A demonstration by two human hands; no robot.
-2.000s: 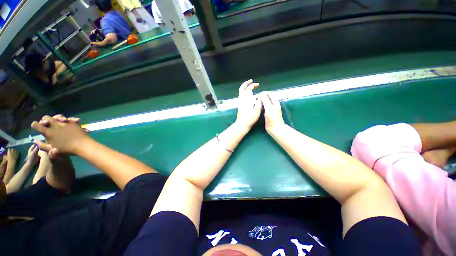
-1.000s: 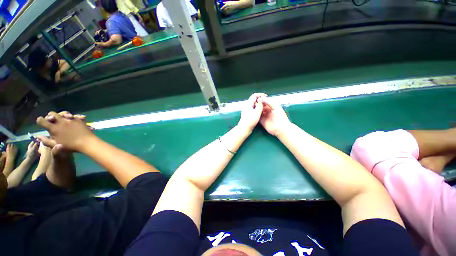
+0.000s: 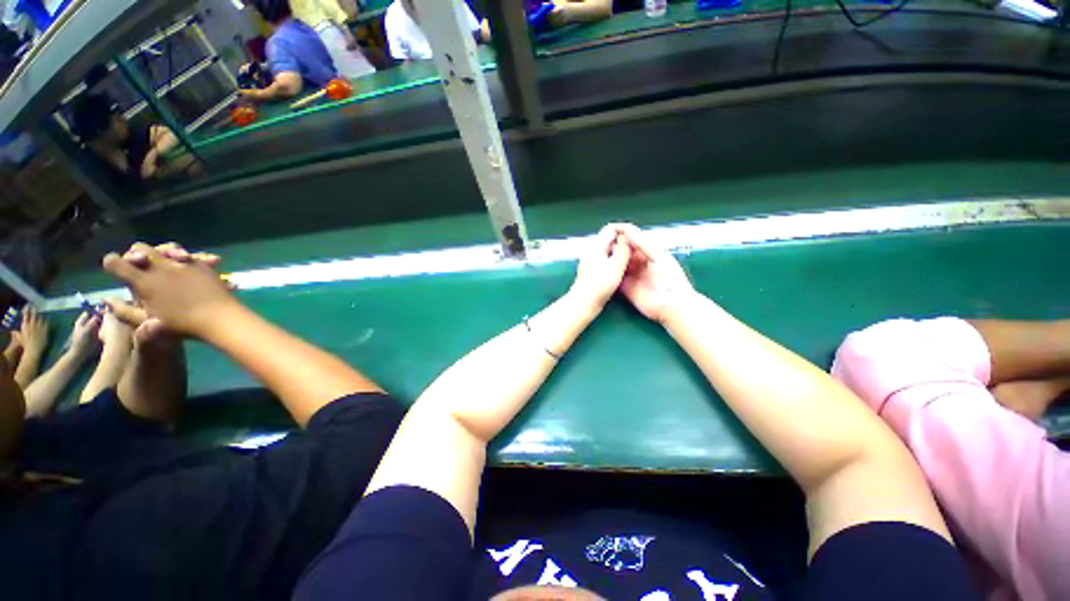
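My left hand (image 3: 602, 264) and my right hand (image 3: 652, 277) are bare and touch each other at the edge strip (image 3: 774, 229) of the bench. Their fingers are curled together, and no object shows in them. My forearms slant inward over the glossy green bench top (image 3: 634, 399). A thin bracelet (image 3: 542, 337) is on my left wrist. How the fingers interlock is too small to tell.
An upright post (image 3: 483, 135) rises at the strip, left of my hands. A dark conveyor (image 3: 751, 135) runs beyond. A neighbour's clasped hands (image 3: 170, 288) are at left, a pink sleeve (image 3: 927, 364) at right. Across are workers, orange-red items (image 3: 338, 89) and a bottle (image 3: 655, 7).
My hands were raised with fingers extended and touching; the fingers have since folded together, lower down. The view has shifted slightly, showing more of the far bench.
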